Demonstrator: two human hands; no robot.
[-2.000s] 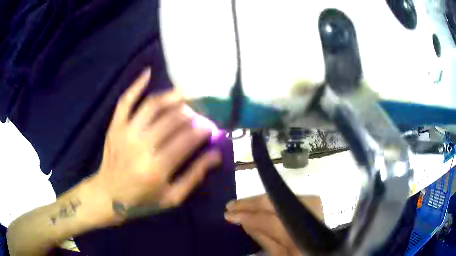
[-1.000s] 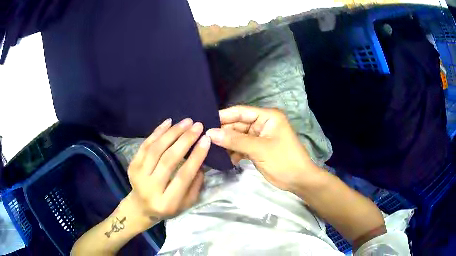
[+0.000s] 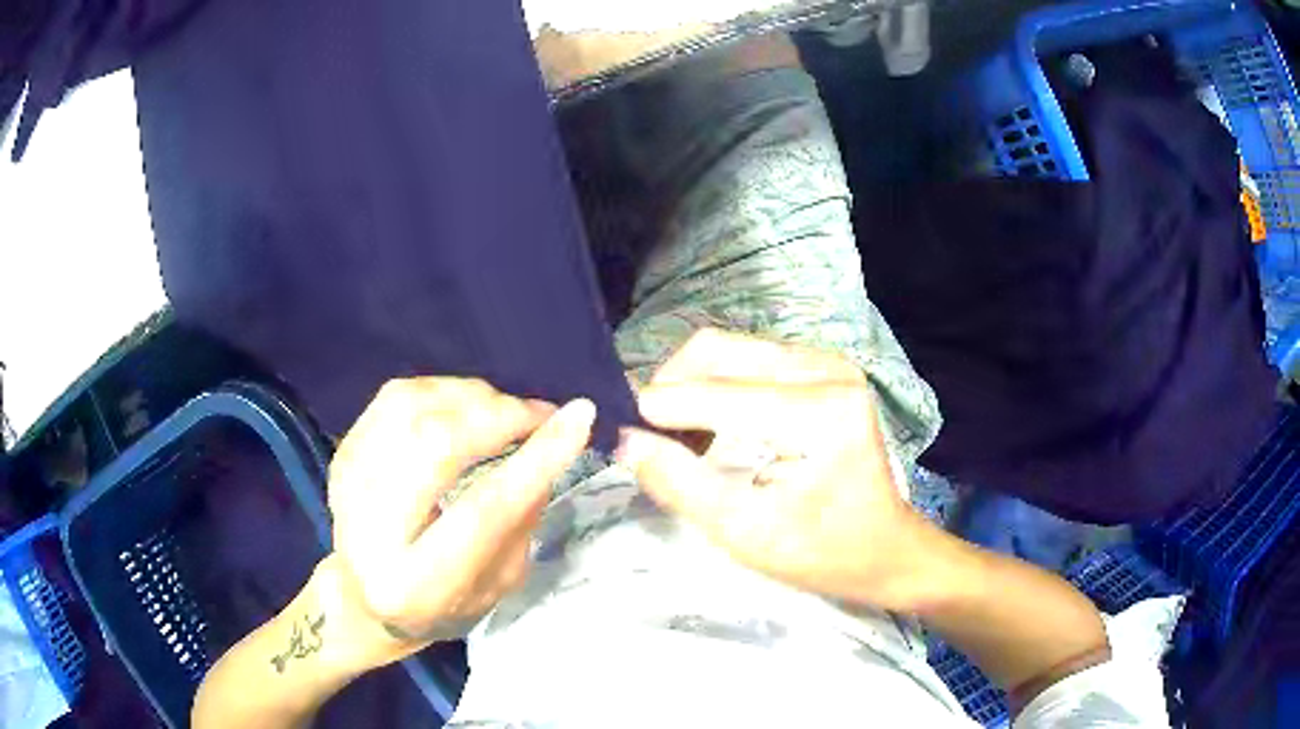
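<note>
A dark navy garment panel (image 3: 371, 200) hangs from the table over the front edge towards my lap. My left hand (image 3: 442, 491) pinches its lower corner between thumb and fingers, just left of the edge. My right hand (image 3: 777, 463) pinches the same corner from the right, with thumb and fingertips close to my left thumb. The fingertips of both hands nearly meet at the seam edge. The exact fold of cloth between them is too small to tell.
The white table (image 3: 79, 257) shows at the left and along the top. A dark basket (image 3: 214, 556) stands at lower left. A blue basket (image 3: 1048, 86) with dark cloth (image 3: 1055, 313) stands at the right. My grey-clad lap (image 3: 770, 214) lies below the table edge.
The sewing machine has gone out of view since the earliest frame. Since the later one, both hands have stayed at the cloth's corner, and the fingers have curled in tighter.
</note>
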